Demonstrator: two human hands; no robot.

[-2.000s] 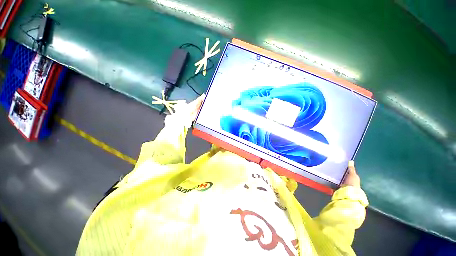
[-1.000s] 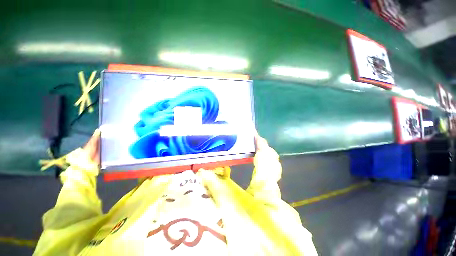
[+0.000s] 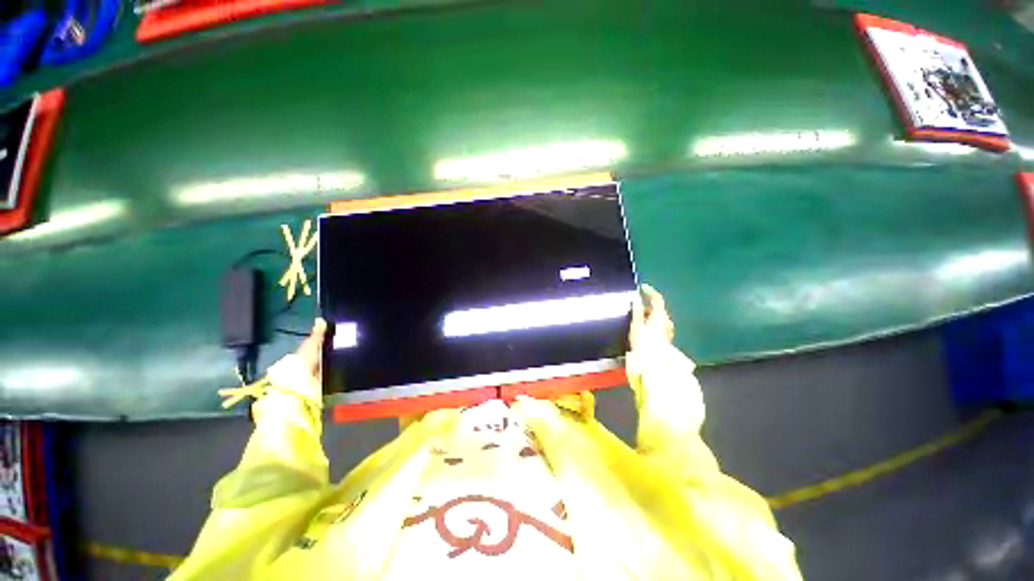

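Note:
The all-in-one unit (image 3: 476,255) lies screen up on the orange-red foam pad (image 3: 420,405) in front of me. Its screen is dark, with bright glare bars and a small white patch at the right. My left hand (image 3: 314,344) is at the unit's left edge and my right hand (image 3: 651,318) is at its right edge, both partly hidden by yellow sleeves. They hold the unit by its sides. The black power adapter (image 3: 240,308) lies on the bench to the left, with a thin lead running towards the unit.
Yellow tape crosses (image 3: 297,260) are stuck beside the adapter on the green bench (image 3: 771,250). Another unit with bare electronics (image 3: 939,85) lies on a pad at the upper right. Padded units are at the left edge. A blue bin (image 3: 992,358) stands at the right.
The screen has gone from the lit blue wallpaper to dark. The camera view has turned and shifted. Both hands stay at the unit's sides.

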